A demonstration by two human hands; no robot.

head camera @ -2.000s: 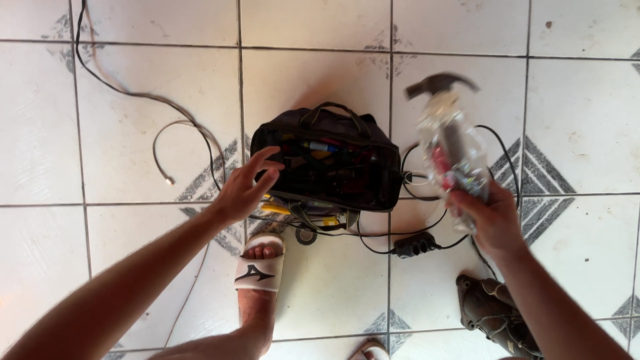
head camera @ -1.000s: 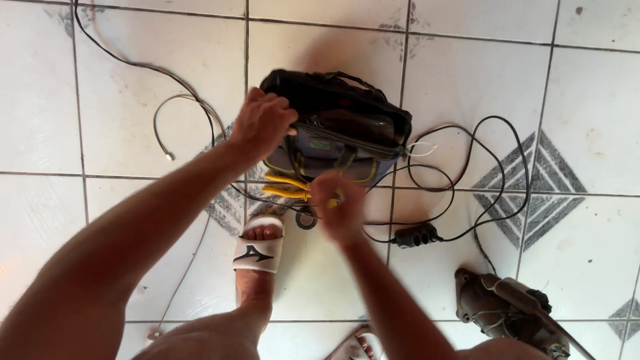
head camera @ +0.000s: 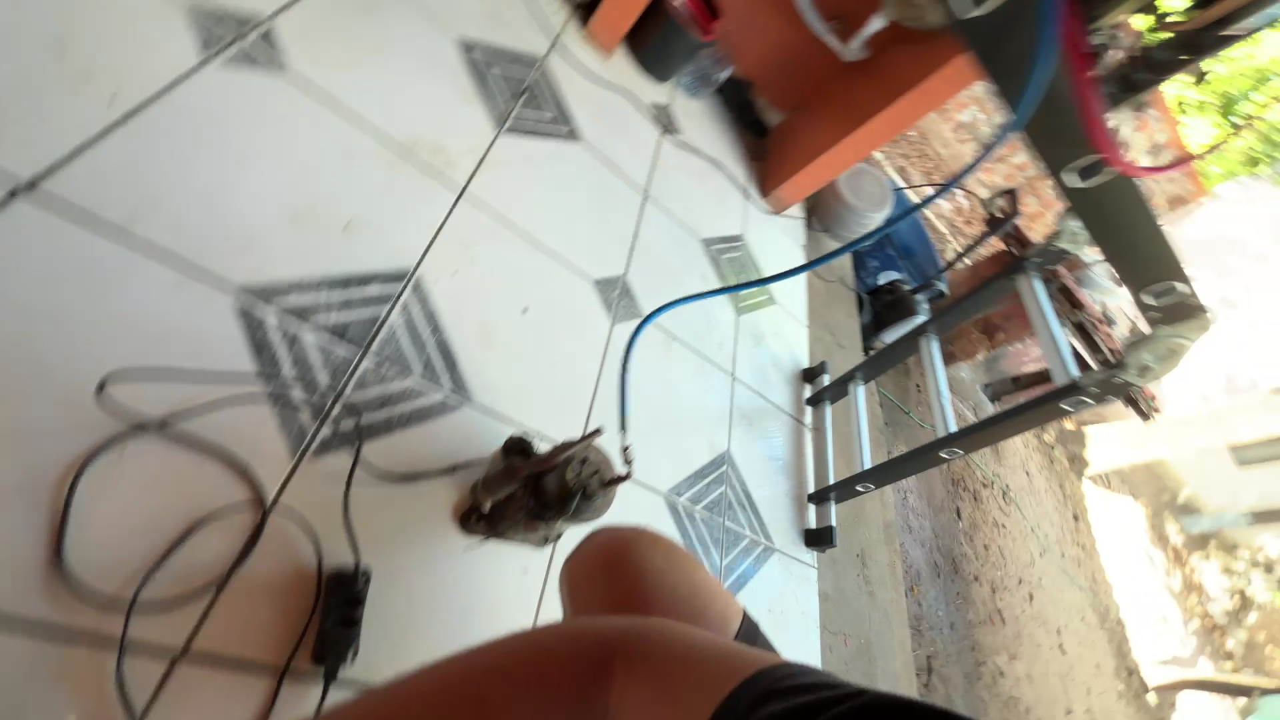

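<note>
Neither of my hands shows in the head view; a bare knee (head camera: pixel 625 575) and another bare part of a limb, edged by black cloth, fill the bottom. On the tiled floor left of them lies a black power strip (head camera: pixel 342 615), with a dark cable (head camera: pixel 165 425) looped beside it. A worn, brownish device (head camera: pixel 540 490), its kind unclear from blur, rests just beyond the knee. A blue hose (head camera: pixel 740 288) ends close to this device. The tool bag and hammer are out of view.
An orange piece of furniture (head camera: pixel 870 125) stands at the top. To the right, a metal ladder (head camera: pixel 960 440) reaches past the floor edge to rough ground. A white bucket (head camera: pixel 858 198) and a blue container (head camera: pixel 905 240) stand beyond. A red hose (head camera: pixel 1100 130) hangs at upper right.
The view has swung far to the right. Two seconds ago my right hand held a hammer and a clear bag; one second ago both hands were at the tool bag. Now neither hand shows.
</note>
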